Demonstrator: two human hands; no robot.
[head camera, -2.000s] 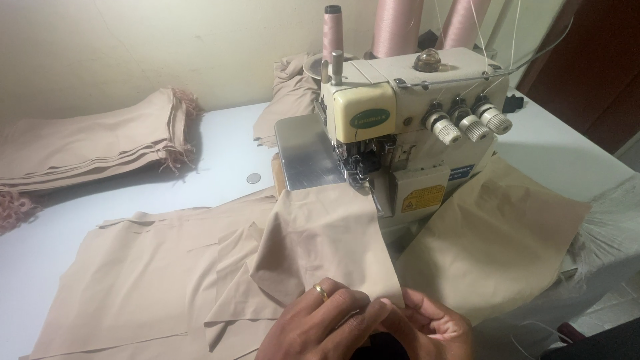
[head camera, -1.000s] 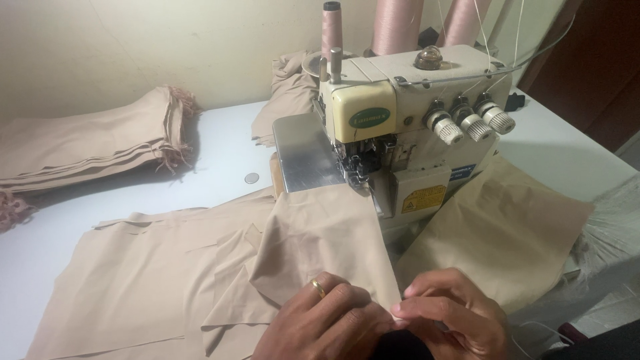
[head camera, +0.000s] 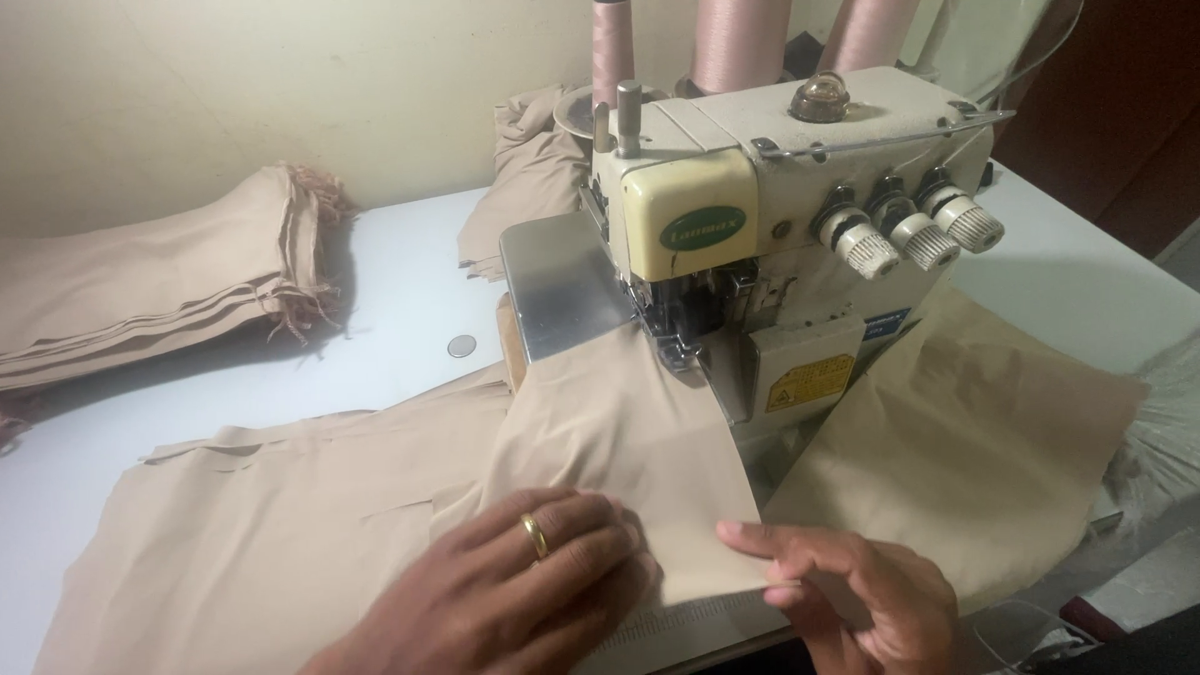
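Note:
A beige fabric piece (head camera: 619, 441) runs from under the presser foot (head camera: 677, 352) of a Lanmax overlock sewing machine (head camera: 797, 187) toward me. My right hand (head camera: 844, 581) pinches its near right corner between thumb and fingers. On the same cloth, further left, rests my left hand (head camera: 525, 581), its fingers bent and a gold ring on one; whether it grips the cloth is hard to tell. More beige cut pieces (head camera: 272, 525) lie spread under and left of it. Another beige piece (head camera: 956, 450) drapes over the table at the machine's right.
A stack of beige pieces with frayed thread ends (head camera: 159, 272) lies at the back left. Crumpled beige cloth (head camera: 530, 169) sits behind the metal plate (head camera: 562, 281). Pink thread cones (head camera: 741, 42) stand behind the machine. A small round disc (head camera: 461, 346) lies on the white table (head camera: 403, 272).
My left hand has shifted left, away from the cloth's near corner, and the two hands are further apart. The right hand stays at the corner.

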